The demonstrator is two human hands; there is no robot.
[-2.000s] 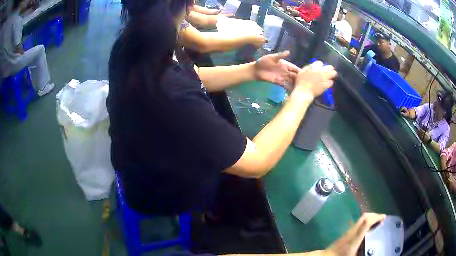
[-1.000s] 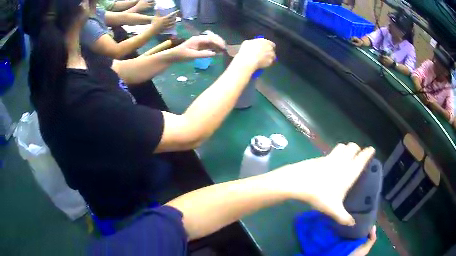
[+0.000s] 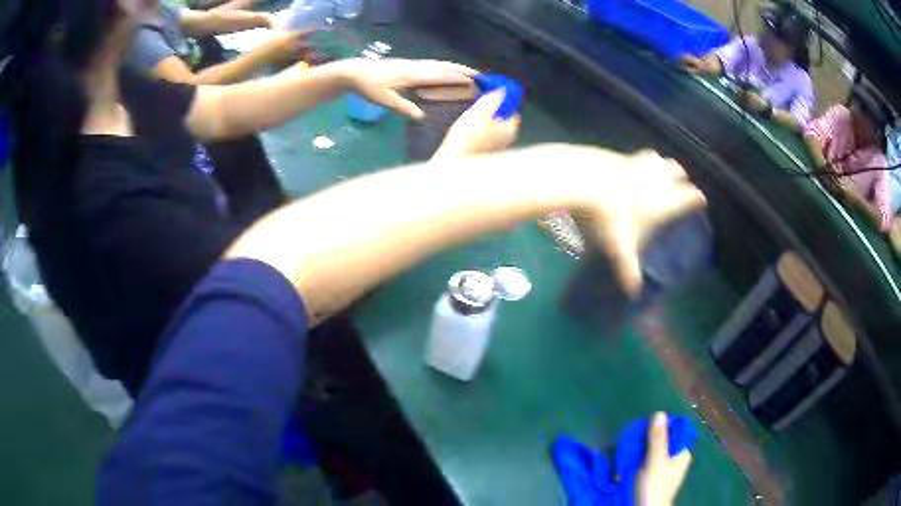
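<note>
My left hand (image 3: 647, 212) is stretched out over a dark grey speaker (image 3: 677, 252) and grips its upper part; both are blurred, and the speaker is tilted above the green work surface. My right hand (image 3: 664, 469) is at the bottom right, cut off by the lower edge, and holds a bright blue cloth (image 3: 622, 464), apart from the speaker. A white bottle (image 3: 459, 336) with its round lid open stands on the work surface, left of the speaker.
Two grey speakers with wood-grain tops (image 3: 771, 316) stand at the right beyond a brown strip (image 3: 682, 366). A neighbouring worker (image 3: 99, 208) at the left handles another speaker (image 3: 435, 124) with a blue cloth. A blue tote (image 3: 662, 28) and other workers are on the far side.
My left hand has moved the speaker forward, away from me and off the cloth. My right hand has come away from the speaker with the cloth. The neighbour's hands have shifted on their speaker.
</note>
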